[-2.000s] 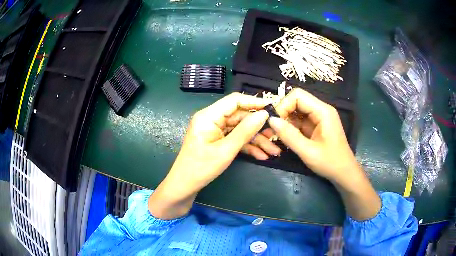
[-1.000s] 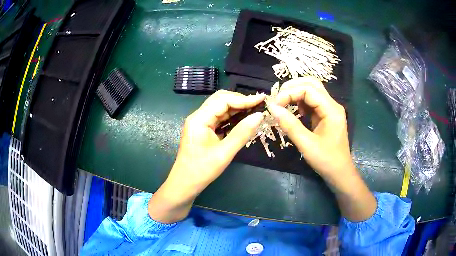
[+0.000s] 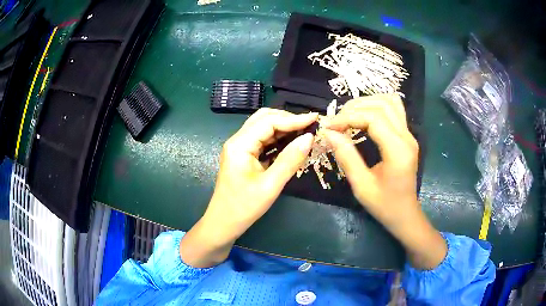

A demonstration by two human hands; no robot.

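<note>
My left hand (image 3: pixel 254 161) pinches a small dark piece, likely a black plastic housing (image 3: pixel 312 128), between thumb and index finger; most of it is hidden. My right hand (image 3: pixel 377 155) has its thumb and index finger together at the piece's right end, on a small pale metal contact (image 3: pixel 325 123) that is hard to make out. Both hands are over the near parts tray (image 3: pixel 335 194), where short metal contacts (image 3: pixel 321 168) lie loose. Long metal contact strips (image 3: pixel 365 64) are heaped in the far parts tray (image 3: pixel 291 51).
A row of housings (image 3: pixel 237 96) lies left of the trays, a second row (image 3: pixel 140 110) farther left. A large black compartment tray (image 3: pixel 70 125) and a white slotted crate (image 3: pixel 36 239) are at left. Clear plastic bags (image 3: pixel 494 131) lie at right on the green bench (image 3: pixel 173 173).
The dark piece, clear between both hands two seconds ago, is now mostly covered by my left fingers. My left fingers have uncurled off the near tray, showing its contacts. My right fingers shifted slightly.
</note>
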